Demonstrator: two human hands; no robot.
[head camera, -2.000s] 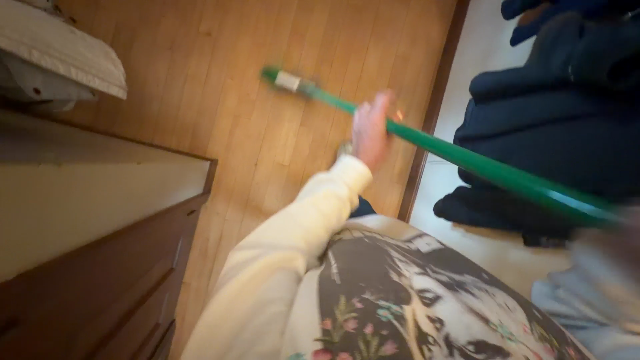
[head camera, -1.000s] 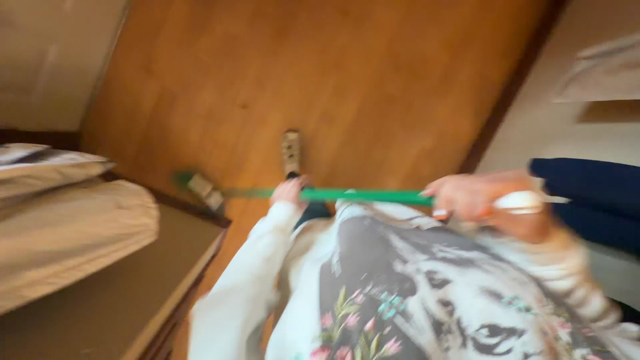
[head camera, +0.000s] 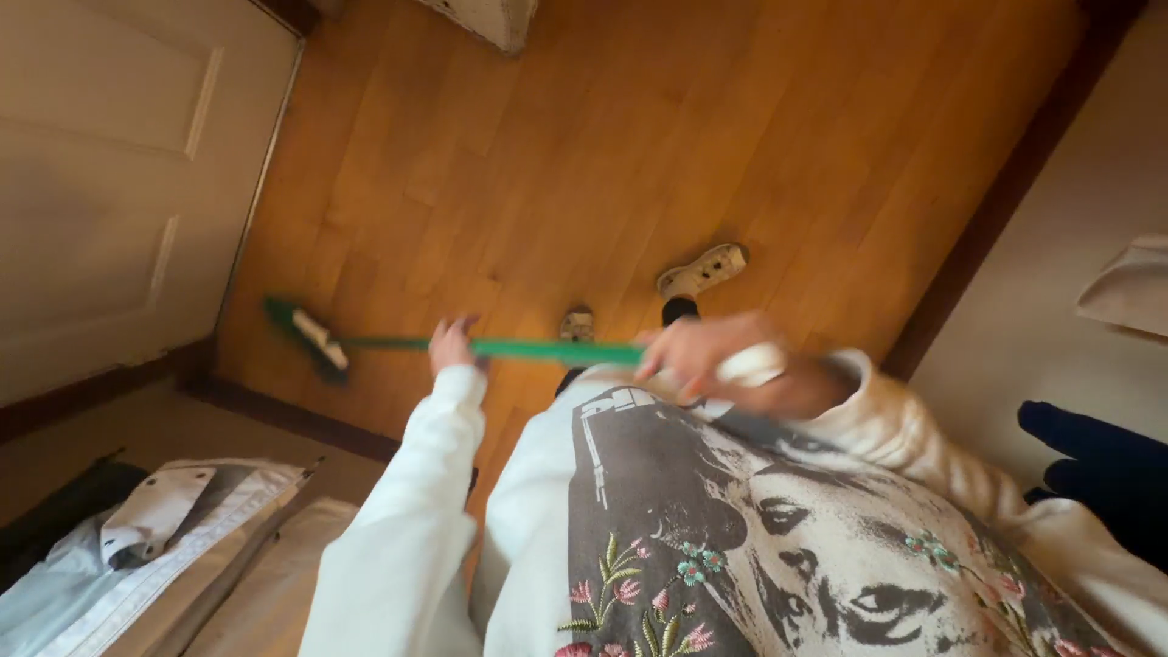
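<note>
A broom with a green handle lies across my front, roughly level in the view. Its green and white head is at the left, over the wood floor near the foot of a door, and is blurred. My left hand is around the lower part of the handle. Around the upper end, close to my body, my right hand is closed, blurred by motion, with a white part showing at it. Both arms are in cream sweatshirt sleeves. Whether the bristles touch the floor cannot be told.
Wood floorboards stretch ahead of my shoes. A white panelled door stands at the left. Coats hang at the lower left, dark clothing at the right. A pale object's corner juts in at the top.
The view has shifted a lot. The broom went from slanting across the view to nearly level, and its head is now near the door. Both hands stay on the handle.
</note>
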